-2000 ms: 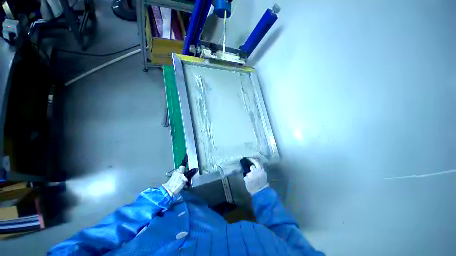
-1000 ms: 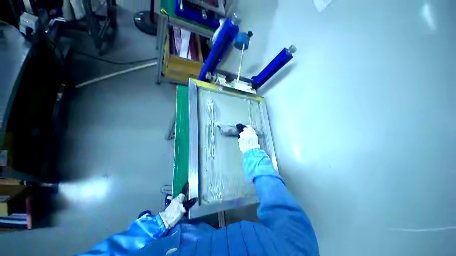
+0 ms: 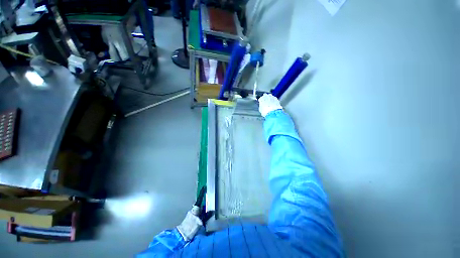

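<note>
The silver stencil frame [image 3: 211,156] lies in front of me, with a yellow strip at its far end. Its grey-green stencil sheet [image 3: 249,161] carries pale paste streaks along the left side. My right hand [image 3: 270,104], in a white glove, is at the far right end of the frame, shut on a squeegee [image 3: 246,107] whose wide grey blade rests at the far end of the sheet. My left hand [image 3: 191,223], gloved with dark fingertips, grips the near left corner of the frame. My right sleeve hides the frame's right side.
Two blue cylinders [image 3: 234,68] [image 3: 291,75] rise behind the frame. A green bench edge [image 3: 203,161] shows along its left. At far left, a metal table [image 3: 38,121] bears a reddish-brown carrier [image 3: 7,133]. Cardboard boxes [image 3: 38,210] lie below. A pale wall is at right.
My right hand has moved with the squeegee from the near end of the sheet to its far end. My left hand stays at the near left corner. The view has shifted, showing more of the left table.
</note>
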